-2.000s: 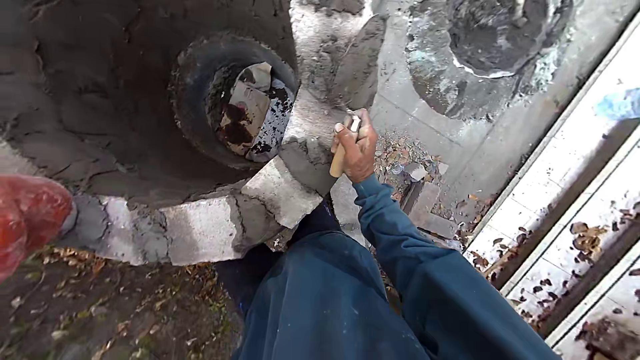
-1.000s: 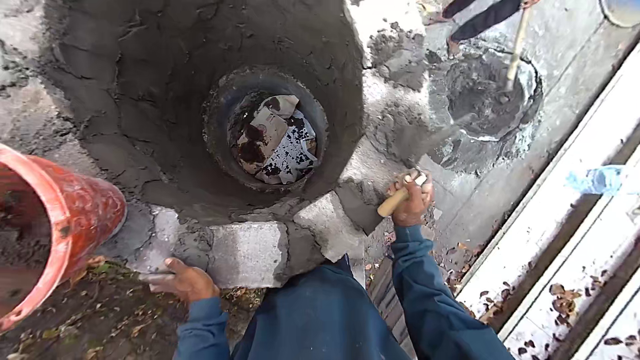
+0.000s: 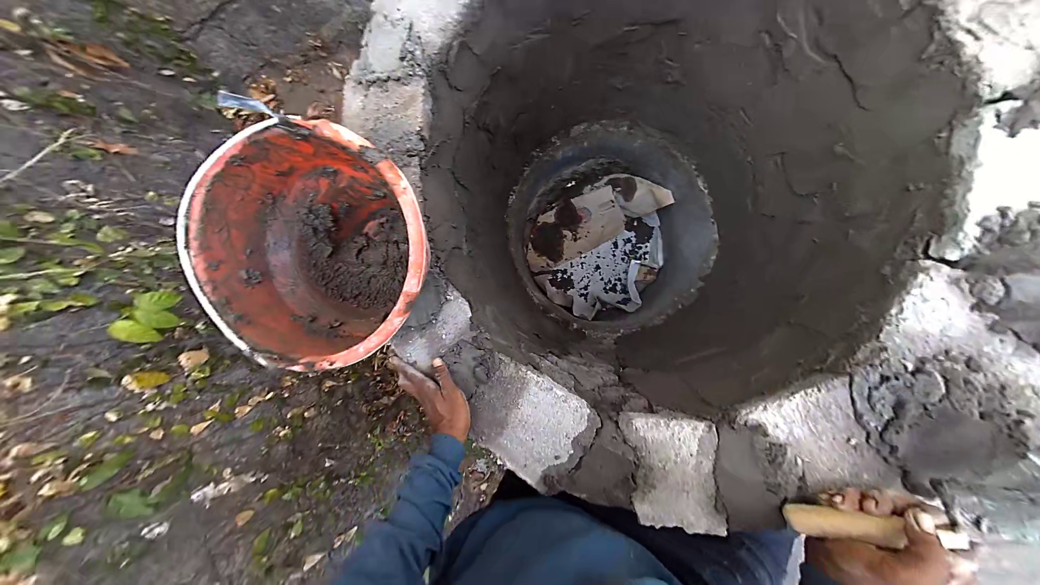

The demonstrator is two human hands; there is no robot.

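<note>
My right hand (image 3: 890, 536) is closed around the wooden handle (image 3: 845, 524) of a tool at the lower right; its working end cannot be made out. My left hand (image 3: 435, 398) rests with fingers apart against the outer edge of the block rim, just below an orange bucket (image 3: 231, 244). The bucket leans over the rim, with some wet mortar (image 3: 357, 268) inside. Between and above my hands is a round pit with a smeared mortar wall (image 3: 780, 203). At its bottom, a narrower round opening (image 3: 691, 268) holds stained paper or sack pieces (image 3: 593, 236).
Concrete blocks (image 3: 532, 418) with mortar joints ring the pit near my knees. A mound of wet mortar (image 3: 942, 422) lies on the rim at right. Soil with leaves and small plants (image 3: 146, 317) borders the ring on the left.
The view has swung left, bringing the whole bucket mouth into sight. My left hand, out of sight two seconds ago, is at the rim by the bucket. My right hand still holds the wooden handle.
</note>
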